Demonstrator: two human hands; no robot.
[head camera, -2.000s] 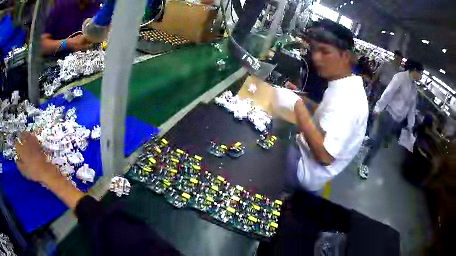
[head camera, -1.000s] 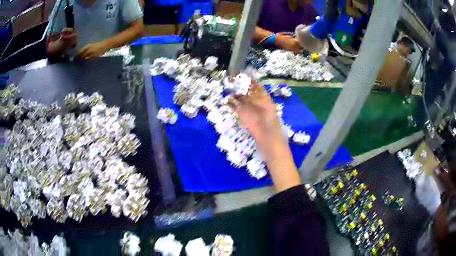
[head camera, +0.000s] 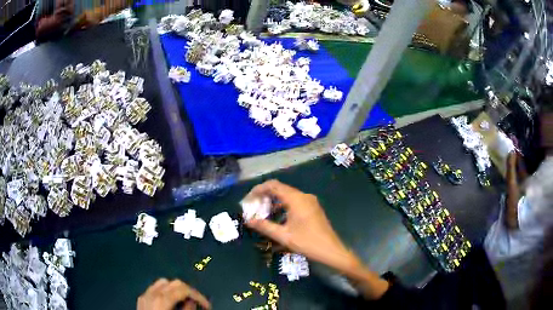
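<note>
My right hand (head camera: 294, 218) is over the green mat (head camera: 115, 266), thumb and fingers around a white housing (head camera: 256, 207) at the right end of a short row. The row's other white housings (head camera: 224, 227) lie to its left. Another white housing (head camera: 294, 266) lies below my right hand. Small brass contacts (head camera: 265, 295) are scattered near the bottom edge, with a few more (head camera: 203, 263) to the upper left. My left hand (head camera: 173, 296) is at the bottom edge, cut off, fingers bent; whether it holds anything is hidden.
A large heap of housings with contacts (head camera: 91, 139) lies on black at left. White assemblies (head camera: 273, 79) lie on the blue sheet (head camera: 212, 136). A grey post (head camera: 382, 72) rises behind. Circuit boards (head camera: 418, 194) are at right, near a person's arm (head camera: 514, 181). White pieces (head camera: 30, 275) are at lower left.
The view has swung left, then down. My right hand has come back from the heap on the blue sheet to the green mat, with a white piece in it. My left hand has come into view.
</note>
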